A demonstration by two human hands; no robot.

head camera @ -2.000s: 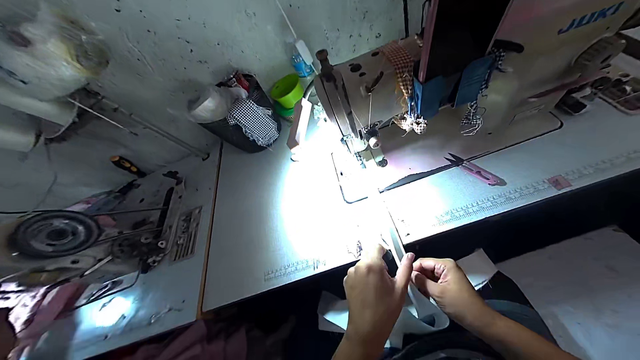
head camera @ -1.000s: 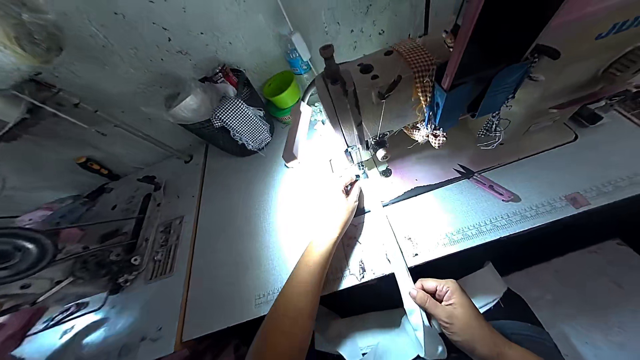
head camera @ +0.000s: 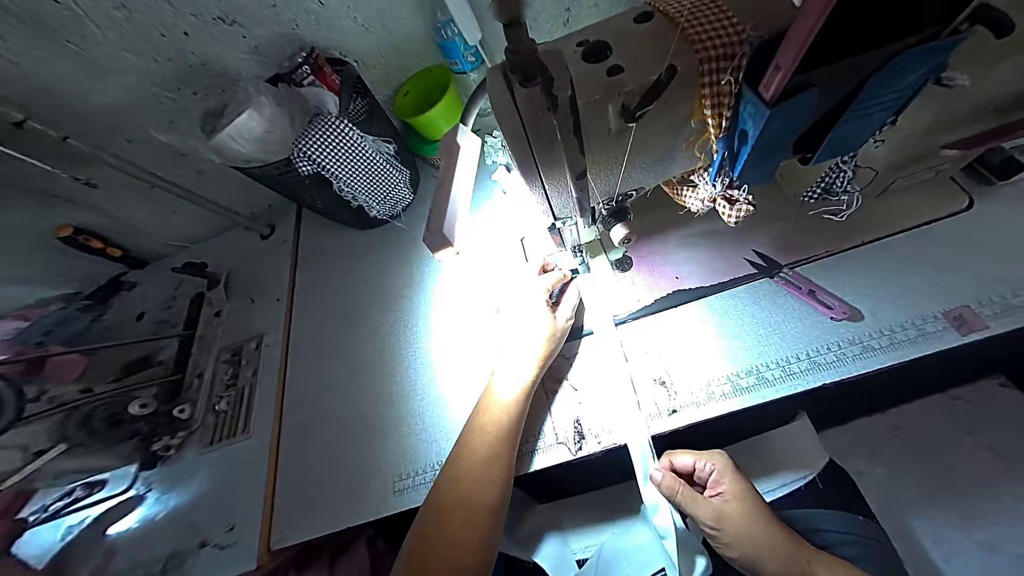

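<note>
A long white fabric strip (head camera: 632, 392) runs from the presser foot area of the sewing machine (head camera: 592, 104) down over the table's front edge to white cloth at my lap. My left hand (head camera: 548, 312) is beside the needle area, its fingertips near the presser foot; glare hides what they touch. My right hand (head camera: 704, 488) pinches the strip's edge between thumb and fingers just below the table edge. Pink-handled thread snips (head camera: 808, 292) lie open-bladed on the machine bed's edge, to the right of the strip.
A lit lamp (head camera: 454, 188) stands left of the needle. Behind it are a dark basket (head camera: 320, 180) with checked cloth, a green container (head camera: 430, 102) and a plastic bottle (head camera: 456, 44). Another machine (head camera: 144, 384) is at the left. A printed ruler (head camera: 768, 380) runs along the front edge.
My left hand has gone from beside the right hand, at the table's front edge, up to the needle area. My right hand stays on the strip, lower down. The view has moved closer to the machine.
</note>
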